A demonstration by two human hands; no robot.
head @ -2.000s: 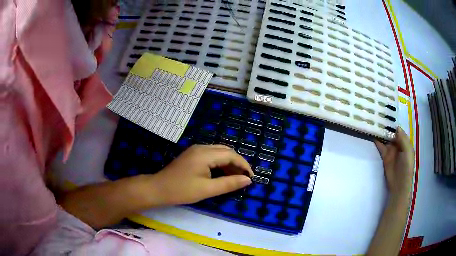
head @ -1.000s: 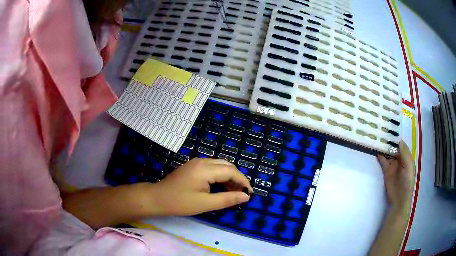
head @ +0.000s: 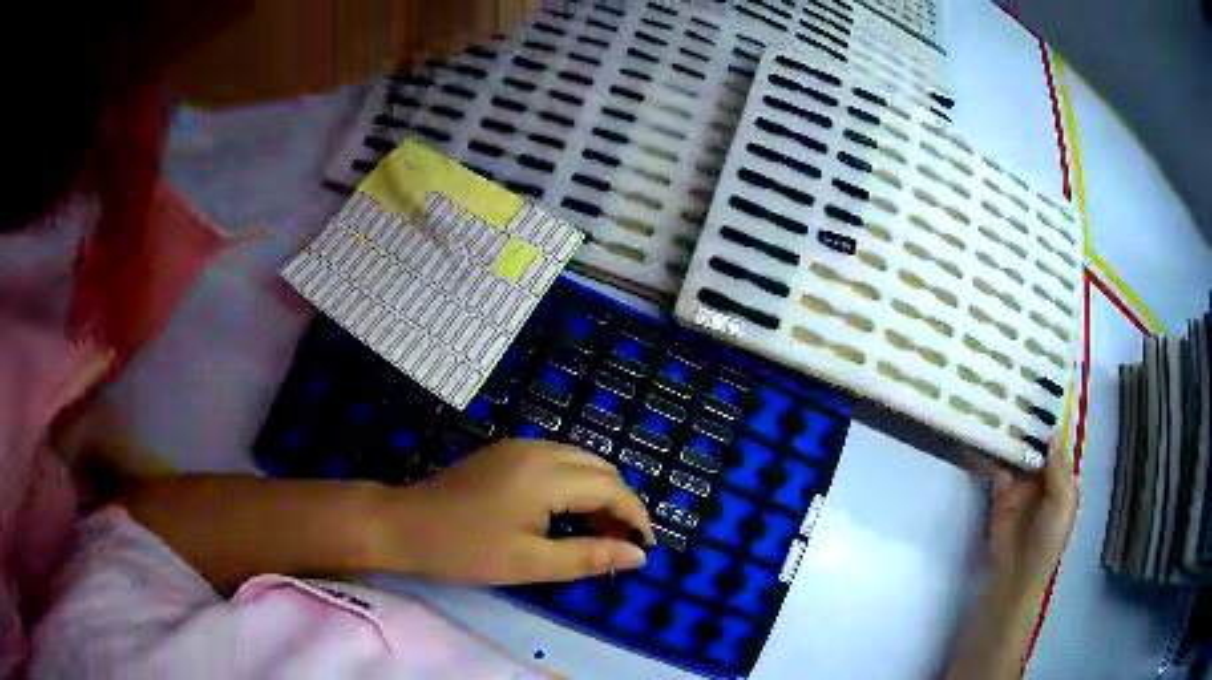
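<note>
The blue-black part tray (head: 764, 498) lies in front of me, with rows of shiny-rimmed black parts (head: 691, 470) and empty pockets at its right end. My left hand (head: 532, 514) is palm down over its near middle, thumb and fingertips close together beside the parts; whether a part is between them is unclear. My right hand (head: 1030, 511) grips the near right corner of a white slotted tray (head: 864, 376), whose near edge overlaps the far side of the blue-black tray. Black pieces fill its left slots; many others are empty.
A sticker sheet (head: 425, 286) with yellow backing lies over the blue-black tray's far left part. Another white slotted tray (head: 585, 100) lies behind. A stack of thin trays or sheets (head: 1163, 452) stands at the right. A pink sleeve (head: 93, 332) and a dark blurred shape fill the left.
The trays and my right hand sit lower in the view, which has shifted. My left hand keeps about the same place over the blue-black tray. A dark shape now covers the upper left.
</note>
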